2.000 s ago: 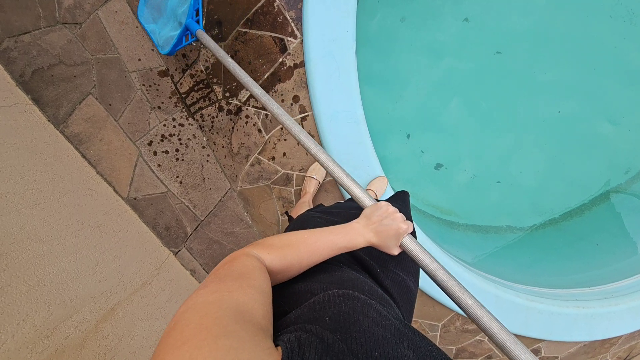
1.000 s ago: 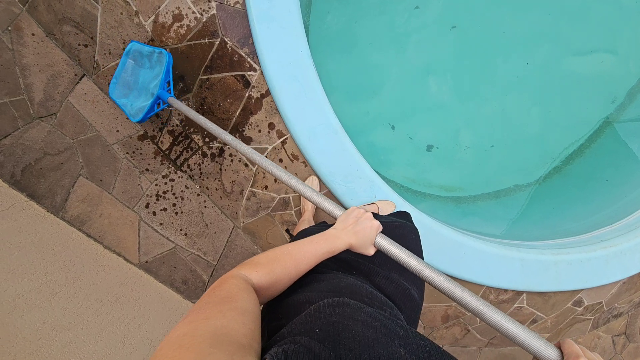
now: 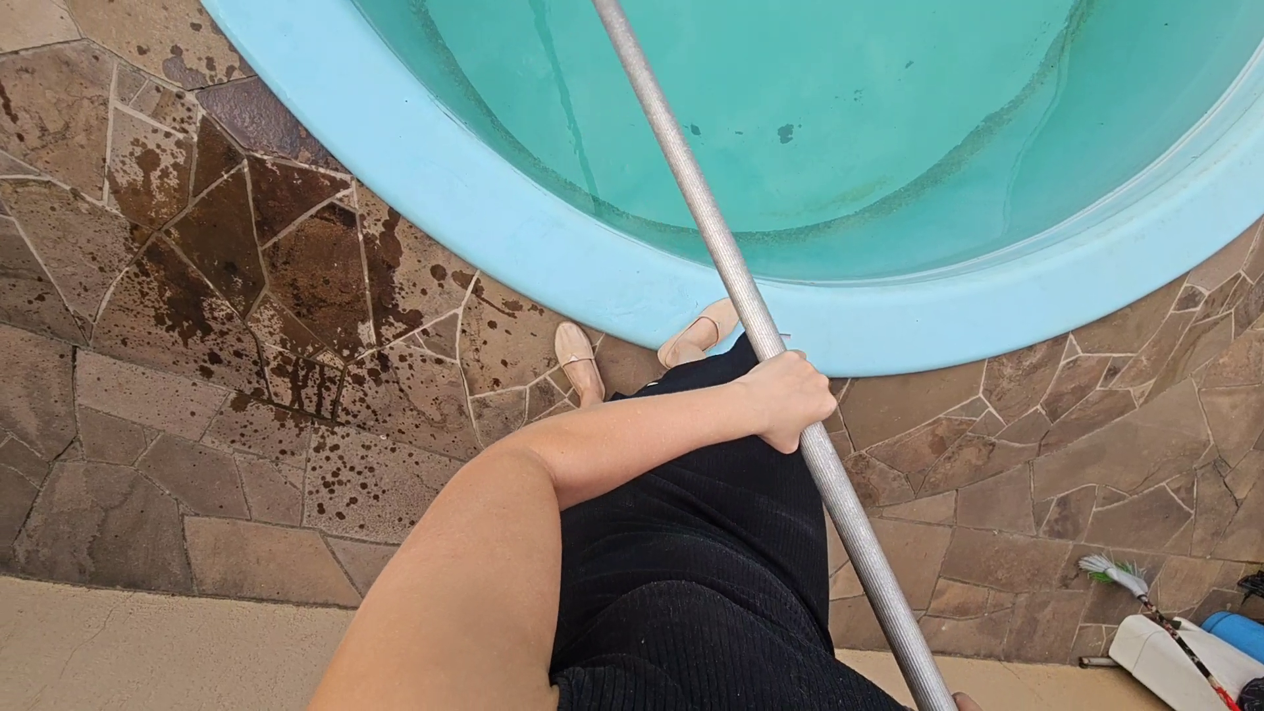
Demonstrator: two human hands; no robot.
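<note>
A long ribbed metal pole [image 3: 726, 252] slants across the head view, from the top over the swimming pool [image 3: 780, 128] down to the bottom edge. My left hand [image 3: 787, 400] is closed around the pole in front of my black ribbed clothing. At the bottom edge, only a small part of my right hand [image 3: 966, 702] shows beside the lower pole; its grip is mostly hidden. The pole's far end lies outside the view. Green-tinted water with a few dark specks fills the pool.
My feet in beige shoes [image 3: 575, 344] stand by the light blue pool rim [image 3: 889, 331]. Wet spots mark the stone paving [image 3: 395, 434] at left. At lower right lie a brush [image 3: 1116, 573] with a thin handle, a white object [image 3: 1165, 657] and a blue object [image 3: 1234, 632]. A beige surface [image 3: 148, 647] runs along the bottom left.
The pole has swung from over the paving at left to over the pool. The blue skimmer net at its far end, seen earlier above the paving, is out of view. My left hand still holds the pole.
</note>
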